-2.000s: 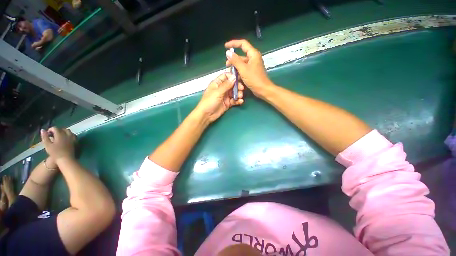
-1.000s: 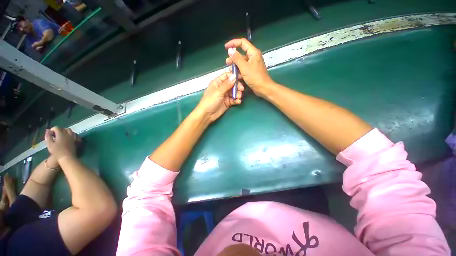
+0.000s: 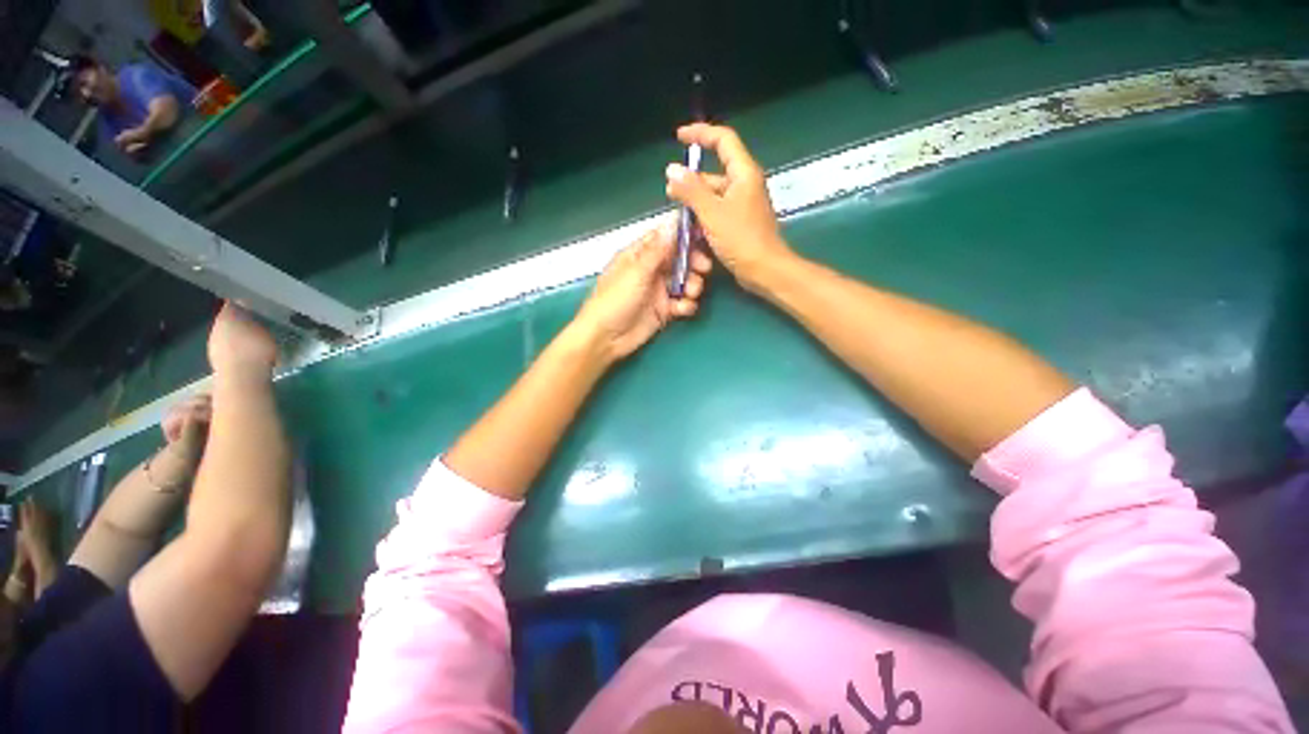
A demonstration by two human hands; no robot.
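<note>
A slim dark purplish pen-like unit point(image 3: 683, 247) stands nearly upright between my two hands, over the whitish rail. Its pale end shows at the top. My left hand point(image 3: 640, 291) is closed around its lower part. My right hand point(image 3: 732, 208) is at its upper part, thumb and forefinger beside the pale end. Whether a separate small part is pinched there cannot be told.
Several thin dark units point(image 3: 513, 184) lie spaced on the dark green belt point(image 3: 603, 86) beyond the edge rail point(image 3: 861, 155). The glossy green worktop point(image 3: 1005, 273) is nearer me. A grey post point(image 3: 172, 244) slants at left, beside a neighbour's arm point(image 3: 237, 473). Another person sits far left.
My right thumb and forefinger have shifted at the top, so more of the pale end shows. The units on the belt have changed position. The neighbour's arm at left has reached toward the rail.
</note>
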